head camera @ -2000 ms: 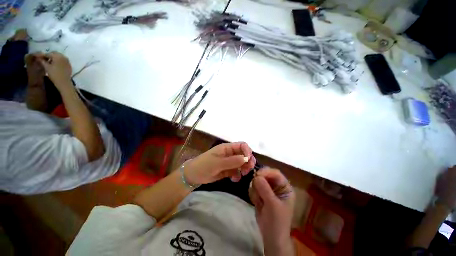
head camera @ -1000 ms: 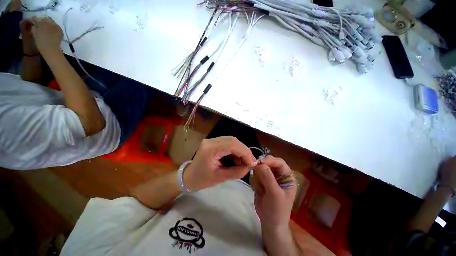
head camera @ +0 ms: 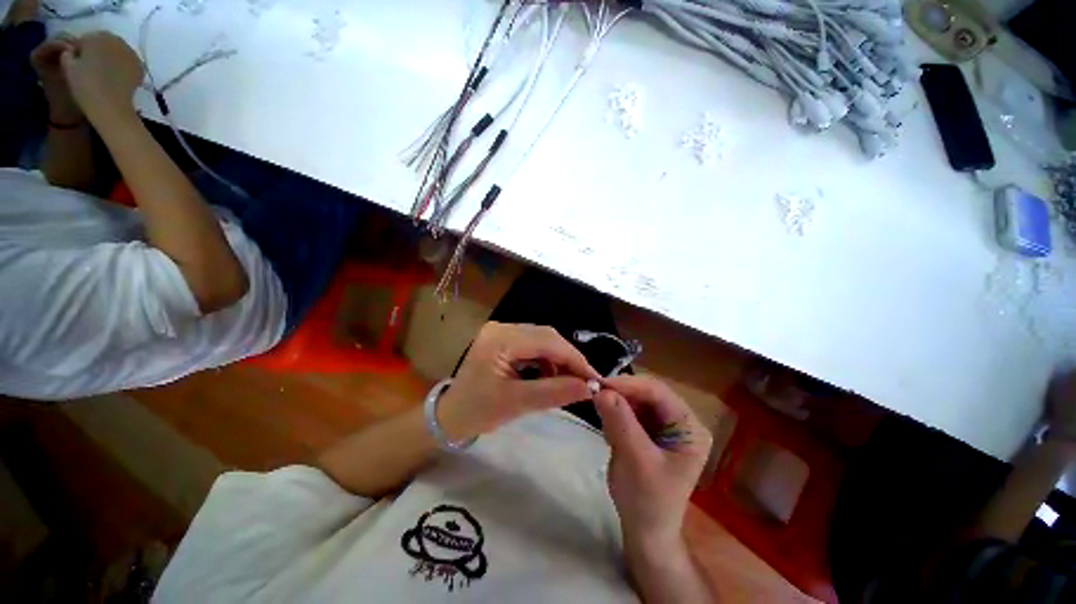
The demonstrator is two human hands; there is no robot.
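My left hand (head camera: pixel 519 383) and my right hand (head camera: pixel 655 454) meet fingertip to fingertip above my lap, in front of the bench edge. A tiny white connector housing (head camera: pixel 594 386) is pinched at my left fingertips, touching my right fingertips. Thin coloured core wires (head camera: pixel 673 437) stick out between the fingers of my right hand. A grey-white cable (head camera: pixel 608 342) loops behind the hands over a dark area. Which wire meets the housing is too small to tell.
Separate harnesses with black sleeves (head camera: pixel 490 197) hang over the bench edge. A cable bundle (head camera: pixel 814 59), piles of small clear-white pieces (head camera: pixel 701 139), a phone (head camera: pixel 957 118) and a blue-white box (head camera: pixel 1022 221) lie on the white bench (head camera: pixel 755 283). People sit left and right; red stools stand below.
My view has tilted down, so the bench things sit higher. Both hands have come together at the fingertips. The grey-white cable loop now shows behind them.
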